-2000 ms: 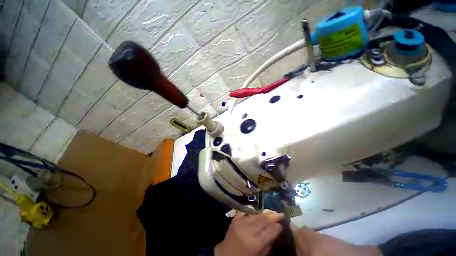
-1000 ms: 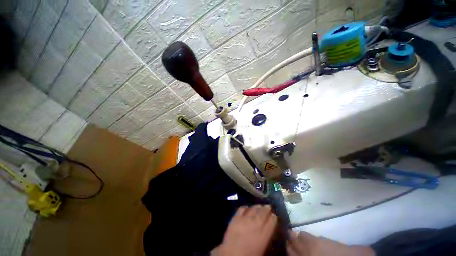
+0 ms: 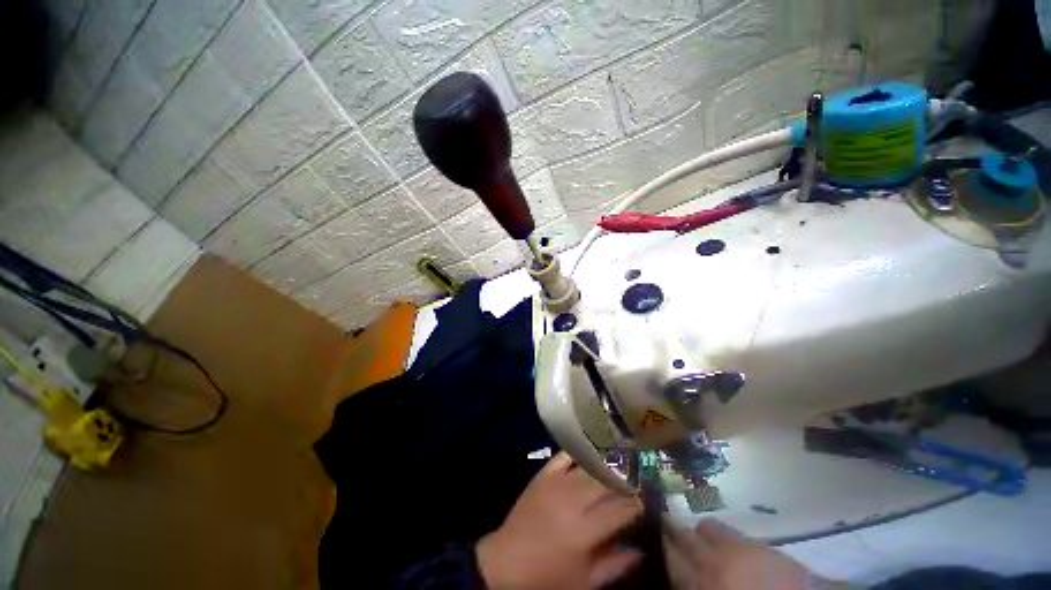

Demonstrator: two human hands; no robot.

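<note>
The dark garment (image 3: 426, 426) lies bunched left of the sewing machine head (image 3: 807, 311), with a narrow part running down from the needle area. A small white label (image 3: 539, 454) shows on it. My left hand (image 3: 565, 524) lies over the cloth just below the needle area, fingers bent onto the dark strip. My right hand (image 3: 726, 558) is at the strip's right side, blurred and partly cut off by the bottom edge. The presser foot (image 3: 651, 473) is mostly hidden behind the head's end and my fingers.
Snips with a blue handle (image 3: 968, 467) lie on the bed under the arm. A dark red handle (image 3: 478, 150) stands on the head. A blue container (image 3: 876, 138) and a red-ended lead (image 3: 657, 221) are on top. A yellow plug (image 3: 87, 436) is at far left.
The camera view has shifted, so the machine sits further right. My left hand has moved up the cloth, closer to the machine head than one second ago. The label remains visible beside it.
</note>
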